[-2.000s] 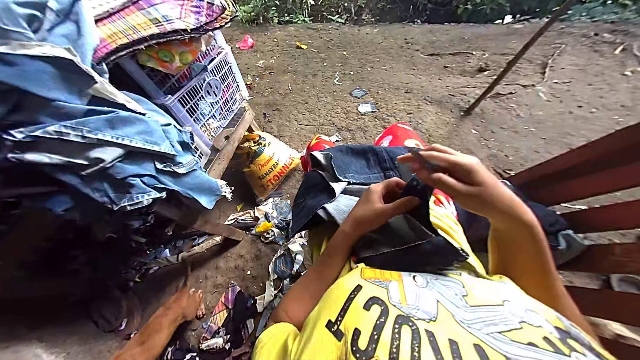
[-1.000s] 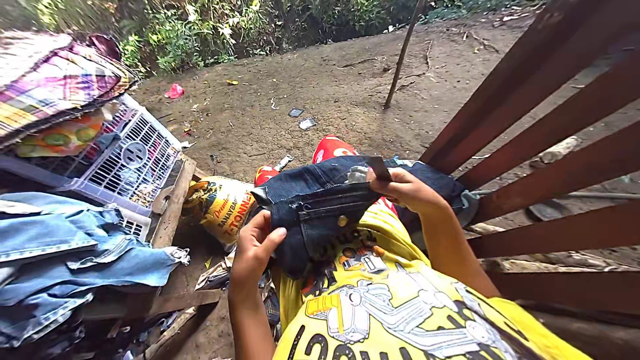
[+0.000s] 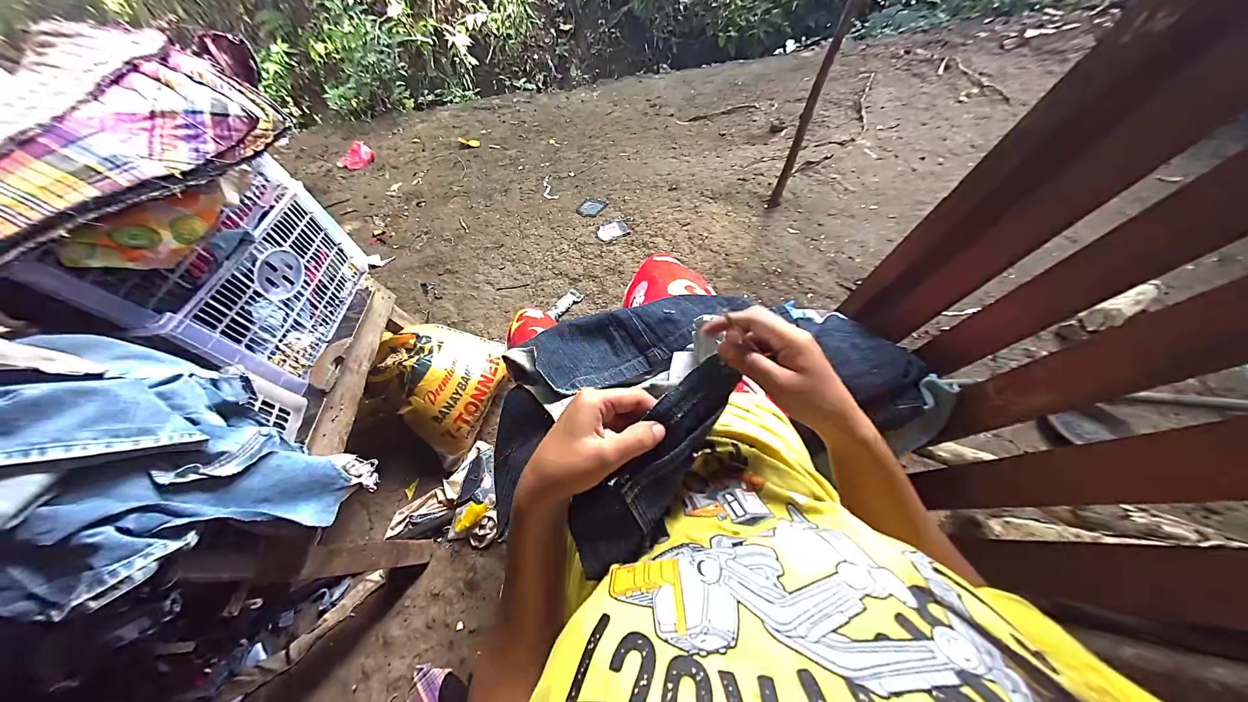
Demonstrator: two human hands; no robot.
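Observation:
Dark blue denim cloth point(image 3: 624, 341) lies bunched across my lap, over red printed fabric at my knees. My left hand point(image 3: 590, 444) grips a folded dark strip of the denim point(image 3: 673, 424) between thumb and fingers. At the upper end of that strip is my right hand point(image 3: 770, 361), its thumb and fingertips pinched near a pale piece of cloth; whether a small tool is between them cannot be made out. More dark denim point(image 3: 868, 366) rests to the right, behind my right wrist.
At left, light blue jeans pieces point(image 3: 146, 439) are piled beside a white plastic crate point(image 3: 278, 283) topped with plaid cloth point(image 3: 127, 146). A printed yellow and white sack point(image 3: 453, 385) stands by a wooden beam point(image 3: 356, 361). Brown wooden slats point(image 3: 1102, 234) rise close on my right.
The denim, spread between my hands a second ago with a metal button showing, is now folded into a narrow strip. My hands are closer together. A third hand, at lower left in the oldest frame, is out of view.

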